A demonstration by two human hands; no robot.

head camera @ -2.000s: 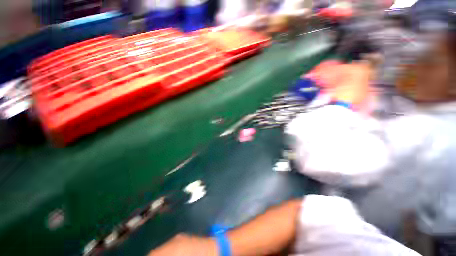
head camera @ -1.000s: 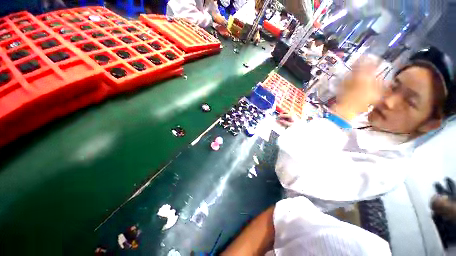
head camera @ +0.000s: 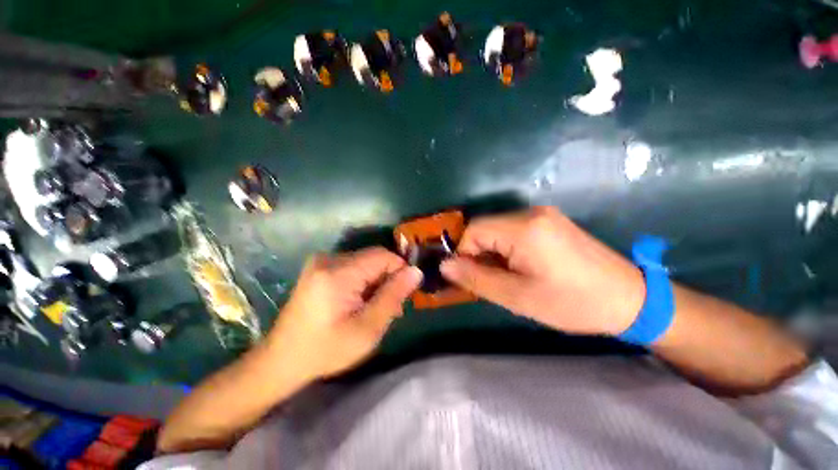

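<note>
An orange-red fixture block [head camera: 439,298] lies on the green mat in front of my body. A small dark round unit [head camera: 430,262] sits at its middle, partly hidden by my fingers. My left hand [head camera: 345,307] is at the block's left side, thumb and fingertips pinched at the unit's left edge. My right hand [head camera: 547,275], with a blue wrist strap [head camera: 654,292], pinches at the unit's right edge. Fine detail of the unit is blurred.
Several round circuit boards [head camera: 377,60] form a row at the back, with one more board [head camera: 254,189] nearer left. A clear plastic bag [head camera: 216,280] and metal cylinders [head camera: 83,184] lie left. A torn white scrap [head camera: 602,81] lies back right.
The view has swung from the neighbouring person and red trays down to the mat in front of me. Both my hands now show, at the orange-red block; earlier only my right forearm or part of it showed.
</note>
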